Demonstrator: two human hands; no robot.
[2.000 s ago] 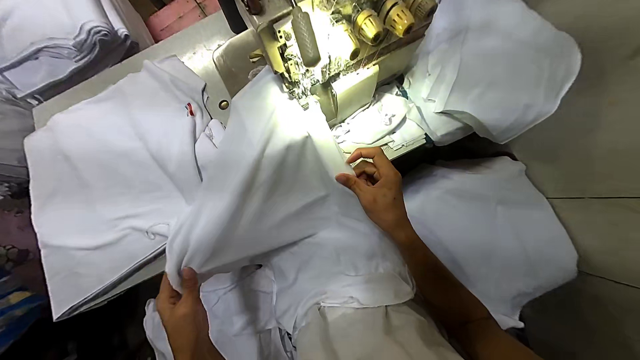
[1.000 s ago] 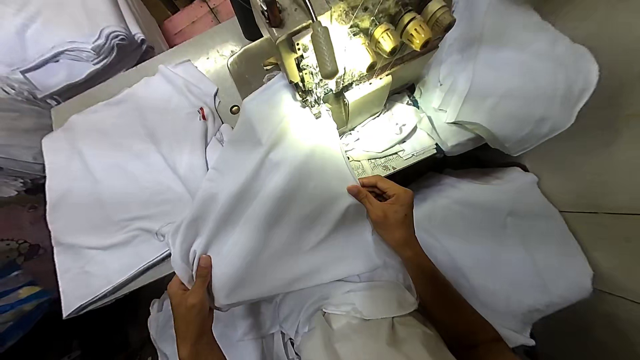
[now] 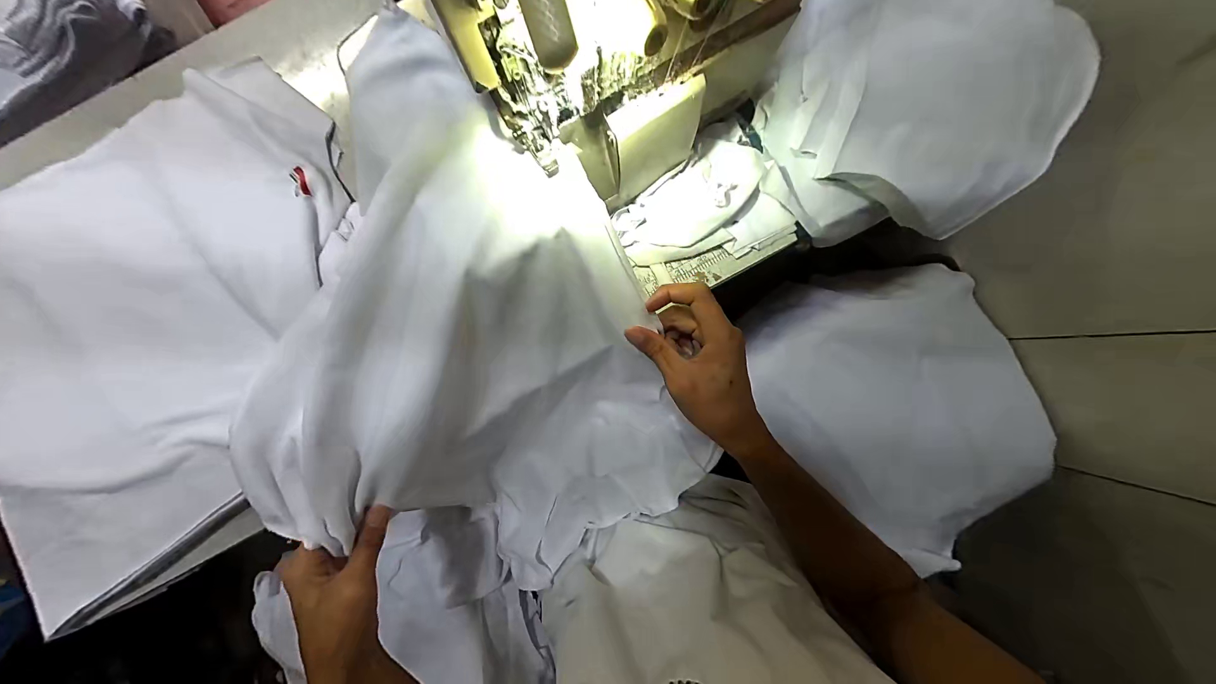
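Note:
A white fabric piece [image 3: 456, 313] runs from the lit presser foot [image 3: 549, 160] of a sewing machine [image 3: 655, 95] down toward the lap. Its lower left edge is bunched between the thumb and fingers of my left hand [image 3: 332, 579]. Beside the fabric's right edge, below the machine's cloth plate, my right hand [image 3: 698, 366] pinches that edge between thumb and curled fingers. The needle area is partly lost in glare.
White garment pieces [image 3: 142, 285], one with a small red mark, lie on the table at left. More white cloth hangs at upper right [image 3: 940, 104] and lower right [image 3: 893, 399]. Crumpled white cloth [image 3: 703, 195] lies by the machine.
The fabric lay flatter and more spread a second ago; now it is gathered in folds at my left hand. Both hands keep their hold on it.

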